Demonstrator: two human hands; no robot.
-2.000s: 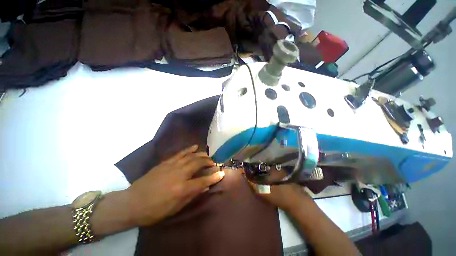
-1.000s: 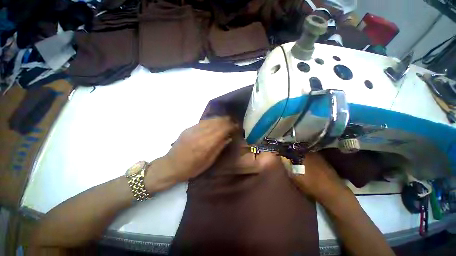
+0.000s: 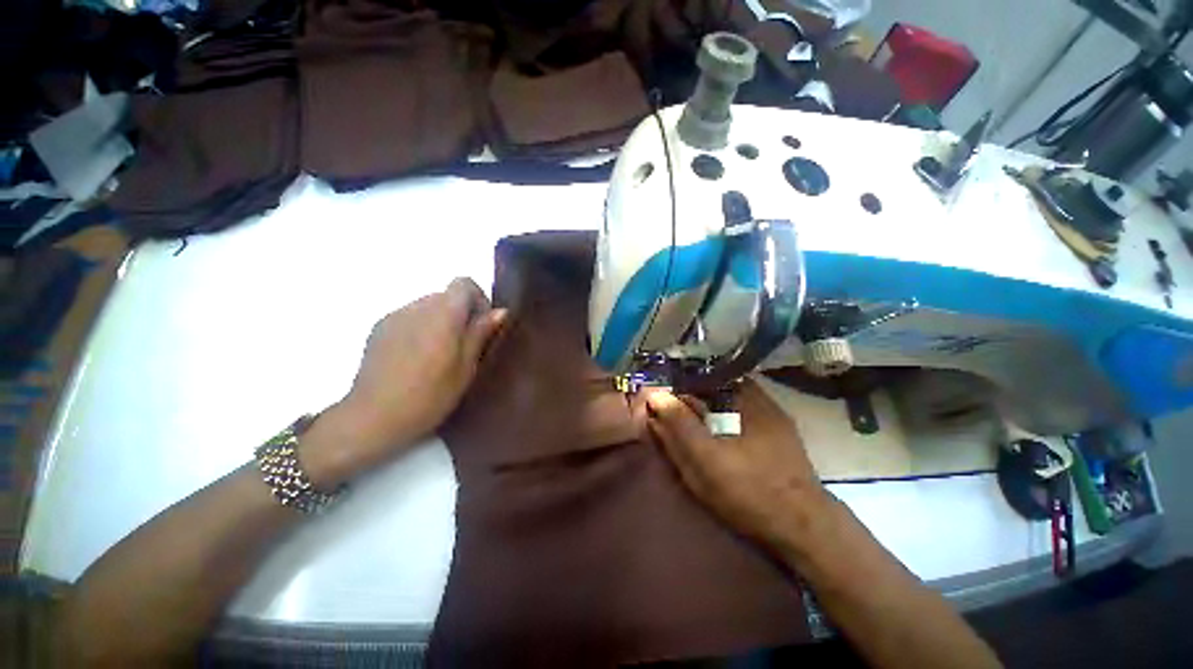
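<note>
A dark brown garment panel [image 3: 589,549] lies on the white table and runs under the needle area of the sewing machine [image 3: 811,275]. A straight raised edge crosses it below the needle. My left hand [image 3: 425,346] pinches the panel's left edge between thumb and fingers, left of the machine head. My right hand [image 3: 739,457] lies on the panel just right of the presser foot [image 3: 631,383], fingertips pressed on the cloth beside it. The machine parts partly hide the right fingers. Whether a separate pocket piece lies there, I cannot tell.
Stacked brown cut pieces [image 3: 389,105] lie behind the work, with loose brown cloth around them. Tan cardboard [image 3: 81,294] is at the left. A red-handled tool [image 3: 1061,533] and a round black item [image 3: 1028,478] lie at the table's right end. A measuring scale [image 3: 314,646] runs along the front edge.
My left hand has moved from beside the needle to the panel's left edge. The panel's upper part is spread flatter. My right fingers now show more clearly beside the foot. The view has shifted.
</note>
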